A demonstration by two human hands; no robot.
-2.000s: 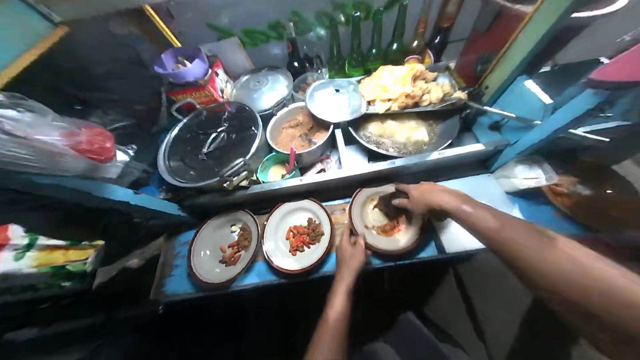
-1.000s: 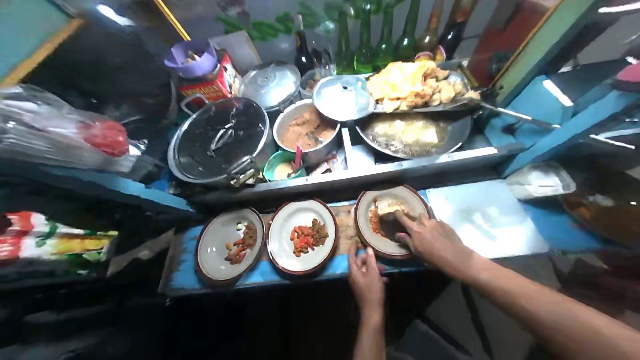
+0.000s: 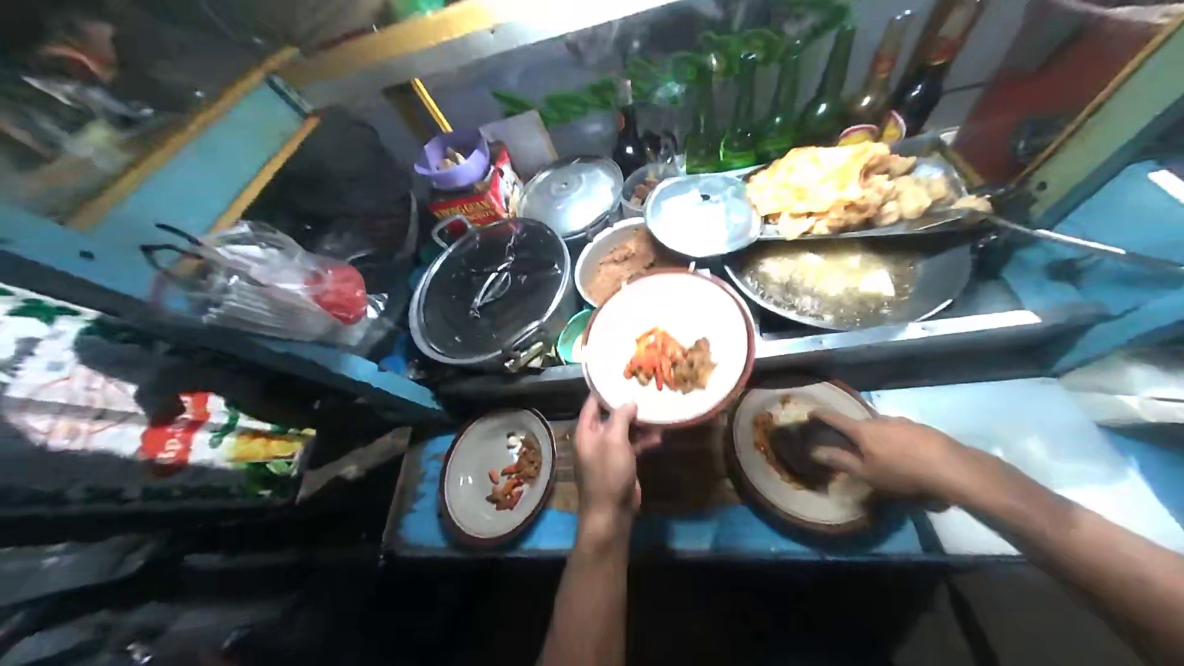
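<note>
My left hand point(image 3: 609, 458) holds up a brown-rimmed bowl point(image 3: 673, 296) by its near edge, tilted, with chopped red chili and brown bits in it. My right hand point(image 3: 865, 453) grips a dark pestle point(image 3: 803, 450) inside another brown-rimmed bowl point(image 3: 832, 509), which has reddish-brown paste smeared in it. A third such bowl point(image 3: 470, 490), holding chili, brown bits and something white, rests at the left on the blue counter point(image 3: 421, 523).
Beyond the bowls stand a glass-lidded pot point(image 3: 490, 296), a pot of brown food point(image 3: 622, 264) and a wok of bubbling oil point(image 3: 851, 287). Behind are a tray of fried food point(image 3: 832, 190) and green bottles point(image 3: 745, 129). A white board point(image 3: 1017, 462) lies at the right.
My left hand has taken hold of the middle bowl and lifted it off the counter toward the pots. My right hand remains at the right bowl.
</note>
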